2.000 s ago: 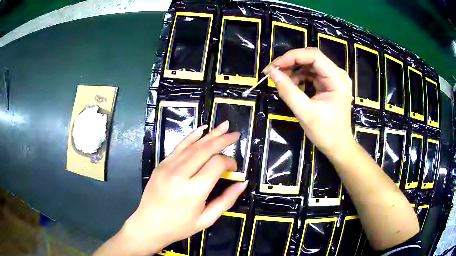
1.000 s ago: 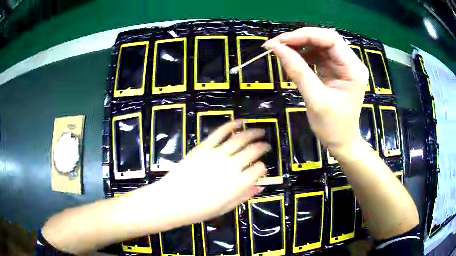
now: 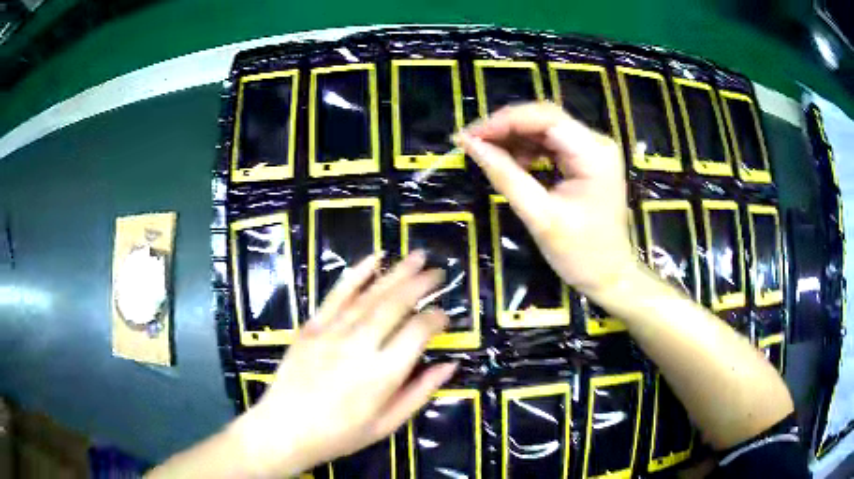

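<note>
A black tray point(image 3: 524, 360) with shiny wrinkled film holds rows of dark glossy panels edged in yellow. My right hand point(image 3: 562, 192) is above the tray and pinches a thin pale cotton swab point(image 3: 435, 168) between thumb and fingertips. The blurred swab points down and left, its tip near the gap above a middle-row panel point(image 3: 442, 281). My left hand point(image 3: 360, 360) is spread palm down, its fingertips over that panel's left part. It holds nothing that I can see. Whether its fingers touch the panel I cannot tell.
A tan cardboard piece point(image 3: 127, 339) with a round white pad point(image 3: 142, 285) lies left of the tray on the dark grey-green bench point(image 3: 56, 243). A pale strip point(image 3: 122, 96) and a green surface point(image 3: 187, 33) run behind. A whitish sheet point(image 3: 840, 393) over another black edge is at the far right.
Since one second ago, my right hand and the swab have moved left and slightly down. My left hand has moved left and down. The camera view has also shifted slightly.
</note>
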